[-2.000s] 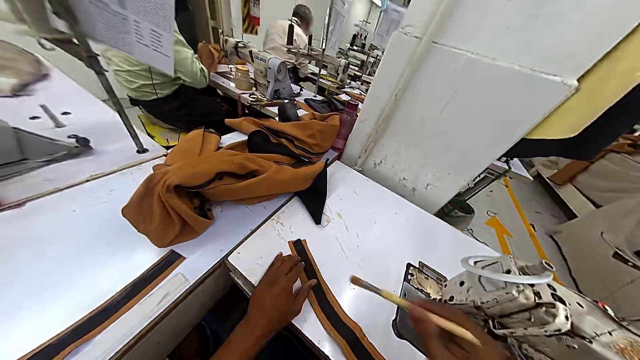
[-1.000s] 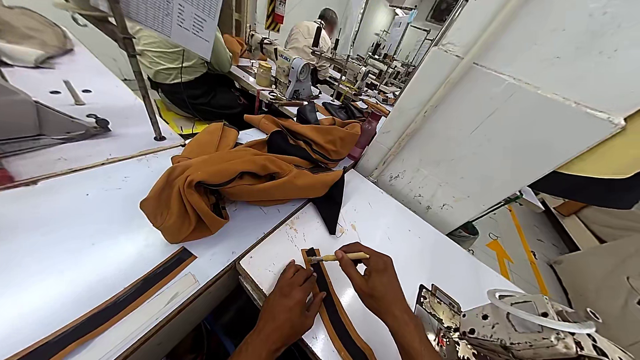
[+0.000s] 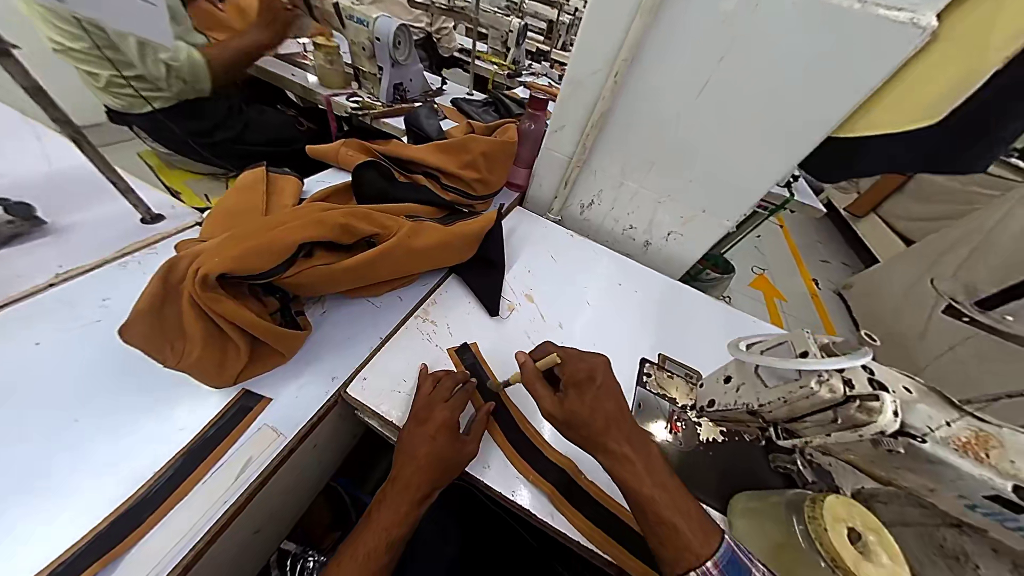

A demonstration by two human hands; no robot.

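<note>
A long strip with a black middle and tan edges [image 3: 552, 472] lies on the white table near its front edge. My left hand [image 3: 444, 424] rests flat beside the strip's upper end, its fingertips on the strip's left edge. In my right hand [image 3: 580, 392] is a brush with a pale wooden handle [image 3: 546, 363]; its bristles touch the black band just right of my left fingertips. A similar black and tan strip [image 3: 172, 480] lies on the left table, next to pale narrow strips [image 3: 212, 488].
A tan and black garment [image 3: 320, 256] is heaped across both tables. At the right stands a worn sewing machine [image 3: 840, 400] with a jar [image 3: 808, 528] before it. A dark pink bottle [image 3: 528, 144] is beside the white pillar [image 3: 704, 120]. A seated person [image 3: 144, 72] works at upper left.
The brush in my right hand, held apart from the strip two seconds ago, came onto its upper end and is now a little farther down the black band. My left hand stays at the strip's left edge.
</note>
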